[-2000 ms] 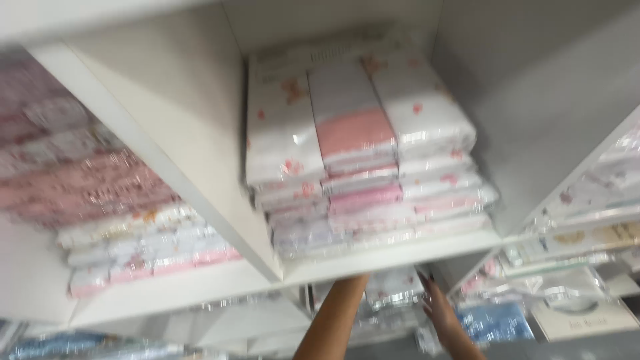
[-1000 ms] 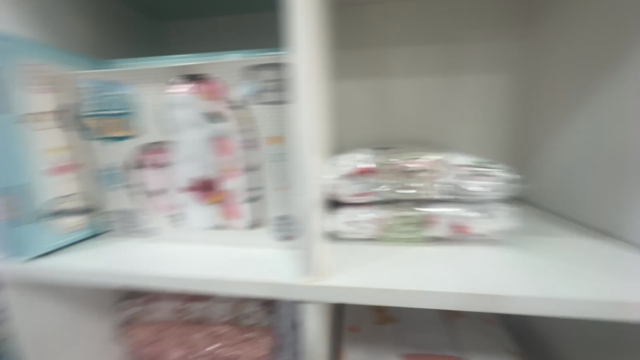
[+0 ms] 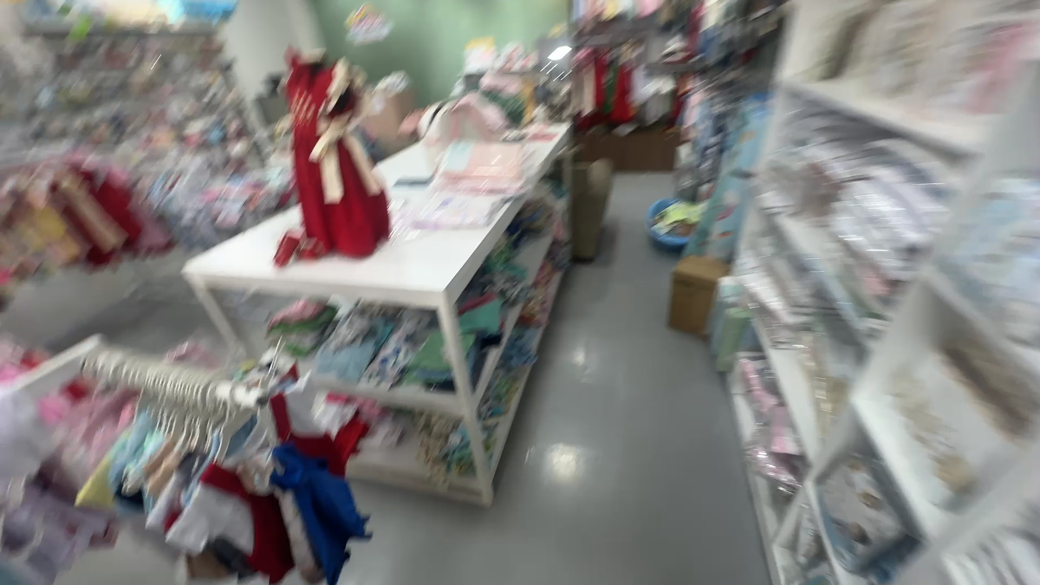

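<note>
Neither of my hands shows in the head view now. At the left centre a small red dress with a cream bow (image 3: 337, 162) stands upright on a long white table (image 3: 366, 272). Behind it on the tabletop lie plastic-wrapped pale pink and white textiles (image 3: 479, 171). Folded clothes (image 3: 398, 345) fill the shelf under the table. Small garments on hangers, one of them bright blue (image 3: 321, 504), hang from a rack (image 3: 175, 378) at the lower left. The whole view is blurred.
White shelving (image 3: 926, 317) with wrapped packages lines the right side. A grey floor aisle (image 3: 617, 439) runs between it and the table. A cardboard box (image 3: 696, 294) and a blue basin (image 3: 670, 231) stand along the aisle's right side. More clothes (image 3: 609, 85) hang at the back.
The view has swung from the white shelves to the wider shop. Two hands reached below a stack of wrapped textiles two seconds ago; they are out of view now.
</note>
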